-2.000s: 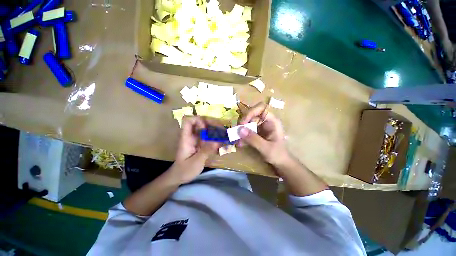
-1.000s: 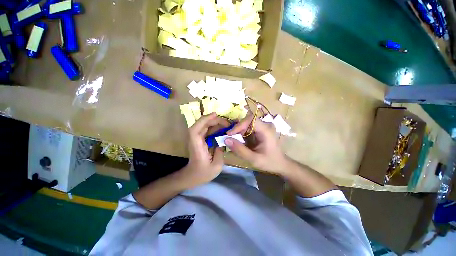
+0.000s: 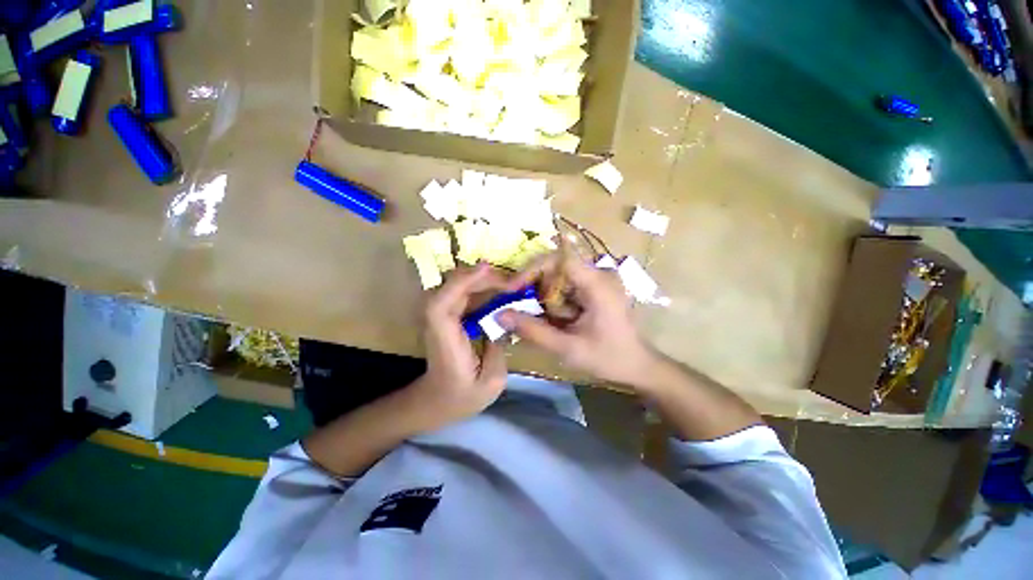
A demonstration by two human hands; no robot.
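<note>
My left hand (image 3: 459, 340) holds a blue battery cell (image 3: 485, 307) between thumb and fingers, just above the bench's front edge. My right hand (image 3: 589, 317) is on the cell's other end, its thumb on a white piece (image 3: 510, 318) lying along the cell. My right fingers partly hide the cell's end and a blurred orange part there. Dark leads (image 3: 581, 233) stick out behind my right hand. Pale-yellow pads (image 3: 495, 242) and white pieces (image 3: 489, 202) lie just beyond my hands.
A cardboard box (image 3: 476, 141) of pale-yellow pads stands beyond. Several blue cells (image 3: 143, 144) lie at far left, one with leads (image 3: 340, 190) nearer. A small box (image 3: 850, 323) of orange-gold pieces is at right. A green surface (image 3: 782, 102) lies beyond the bench.
The cell has tilted, its right end now higher, with the white piece now along it. My right fingers have closed over the cell's right end. White pieces now lie right of the leads.
</note>
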